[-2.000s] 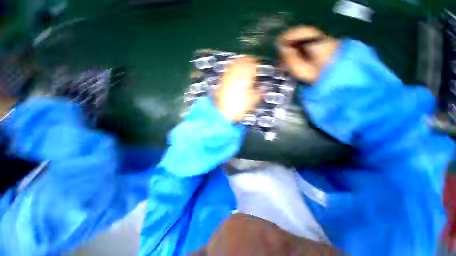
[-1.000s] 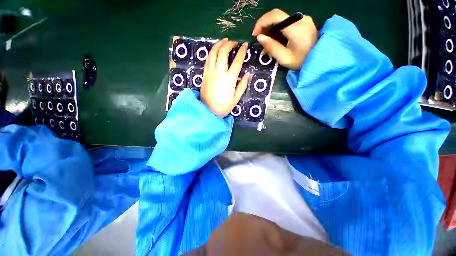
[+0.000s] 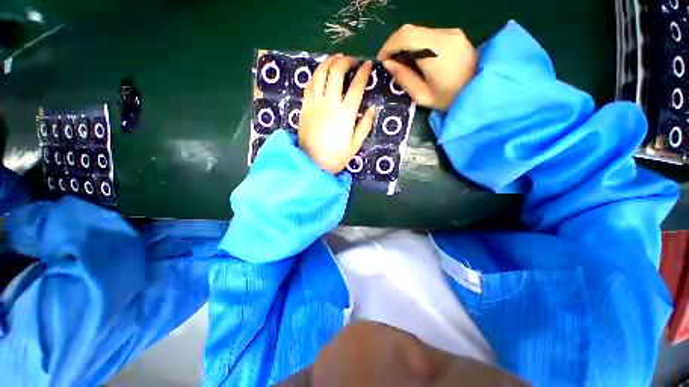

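Observation:
The sheet of parts (image 3: 266,88), a grid of black rounded squares with white rings under a glossy film, lies flat on the dark green bench. My left hand (image 3: 330,113) rests flat on the middle of the sheet with fingers spread, covering several cells. My right hand (image 3: 431,66) is at the sheet's upper right corner, gripping a slim black tool (image 3: 414,54), possibly tweezers. The tool's tip is hidden by my fingers near the top edge. Part of the upper right ringed cell shows below my right fingers.
Thin gold-brown slivers (image 3: 353,18) lie beyond the sheet. A stack of ringed sheets (image 3: 677,91) stands at the right. Another ringed sheet (image 3: 77,153) and a small black object (image 3: 129,104) lie at the left. A neighbouring worker's blue sleeve (image 3: 68,249) is at the lower left.
The blur has cleared. My right hand and the tool have tilted lower, with the fingers still at the sheet's top right. My left hand stays on the sheet. The neighbour's sleeve has moved down off their sheet.

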